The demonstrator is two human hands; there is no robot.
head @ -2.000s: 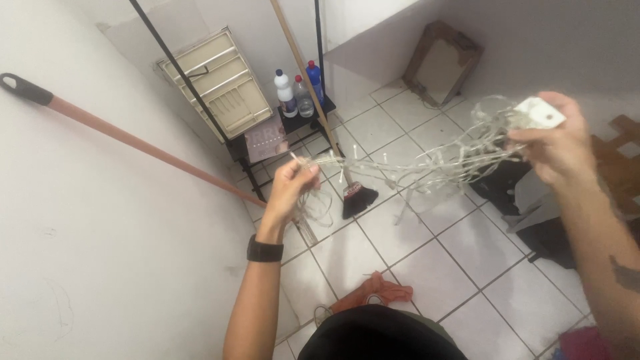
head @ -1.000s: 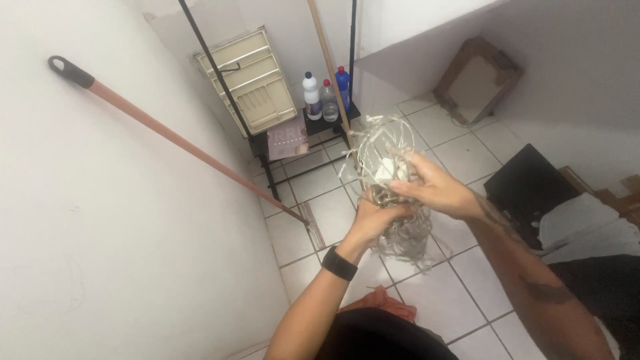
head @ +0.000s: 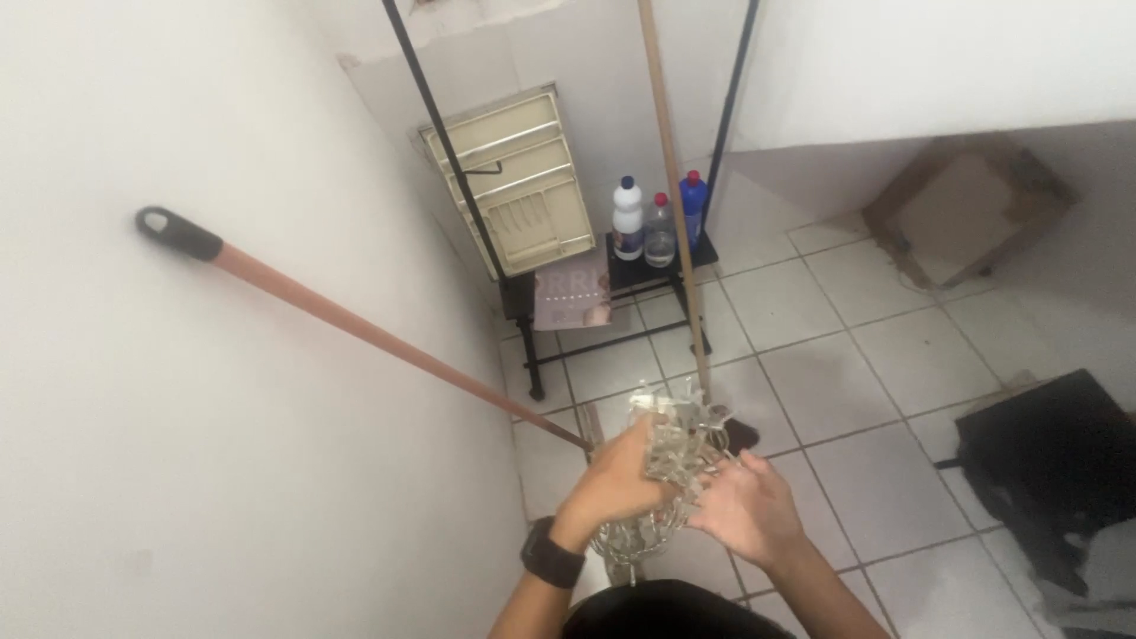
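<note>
A bundle of clear string lights (head: 679,453) hangs in loose coils over the floor at lower centre. My left hand (head: 621,475), with a black watch on its wrist, is closed around the middle of the bundle. Loops of its wire dangle below that hand. My right hand (head: 745,510) is at the bundle's right side, palm turned up and fingers against the strands; whether it grips any of them cannot be told.
A mop or broom with an orange handle (head: 355,327) leans on the left wall. Behind my hands stand a wooden-handled broom (head: 670,160), a black rack (head: 630,271) with several bottles, and a cream cutlery tray (head: 515,186). A cardboard box (head: 963,213) and a black object (head: 1047,444) lie at right.
The lights, stretched between both hands two seconds ago, are now gathered in a bundle. Since one second ago, my right hand has moved off the bundle's top to its right side.
</note>
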